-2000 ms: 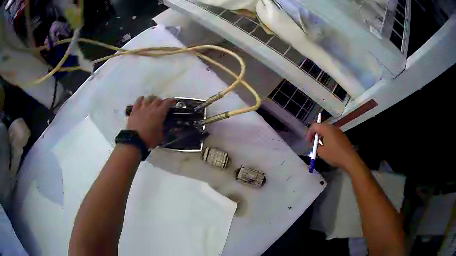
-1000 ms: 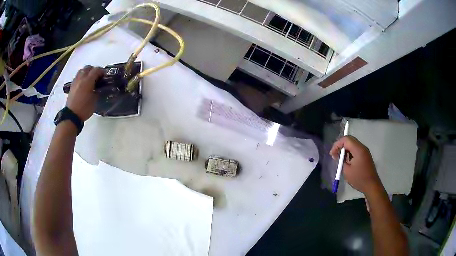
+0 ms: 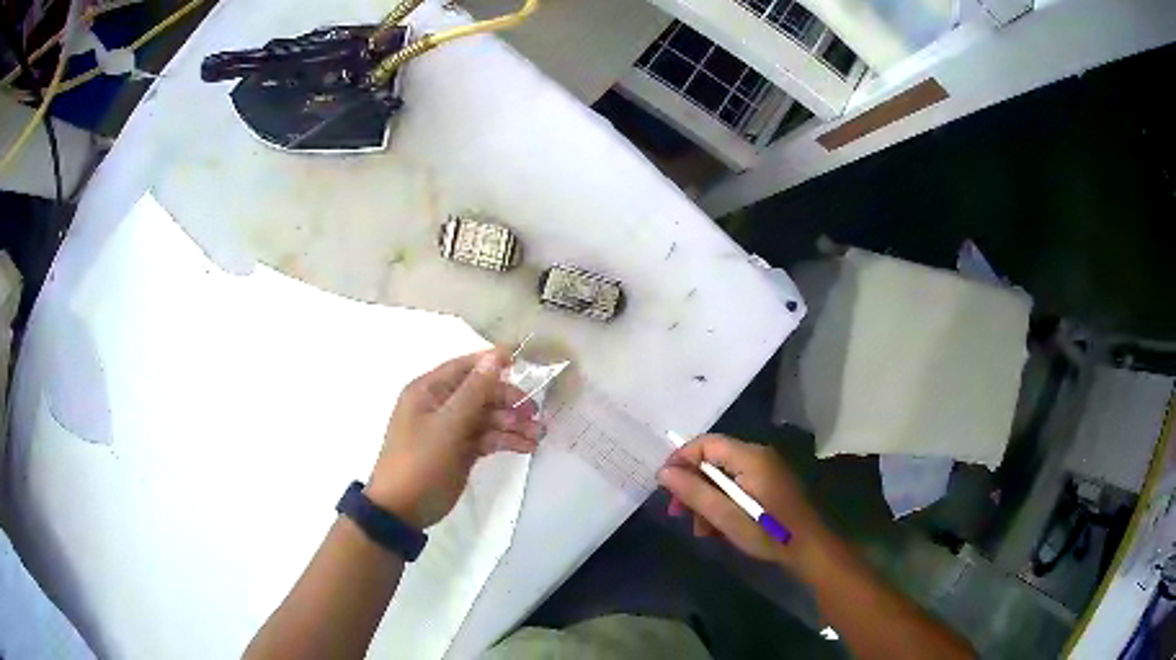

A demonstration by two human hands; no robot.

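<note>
My left hand (image 3: 451,426), with a dark wrist band, holds one end of a clear ruler (image 3: 600,438) just above the table's right edge. My right hand (image 3: 729,496) is at the ruler's other end and holds a white marker (image 3: 735,493) with a purple end pointing down right. The right fingertips appear to touch the ruler. A large cream cloth panel (image 3: 284,426) lies flat at the left, partly under my left hand and forearm.
A black steam iron (image 3: 316,97) rests at the back left with yellow hoses (image 3: 451,32). Two patterned metallic blocks, one left (image 3: 479,242) and one right (image 3: 582,293), lie mid-table (image 3: 645,219). A white rack (image 3: 774,77) stands behind. Pale cut pieces (image 3: 922,355) are stacked beyond the right edge.
My left hand has let go of the iron and come down to the ruler. The ruler has been lifted off the table's right side. My right hand has moved left with the marker. The view has shifted.
</note>
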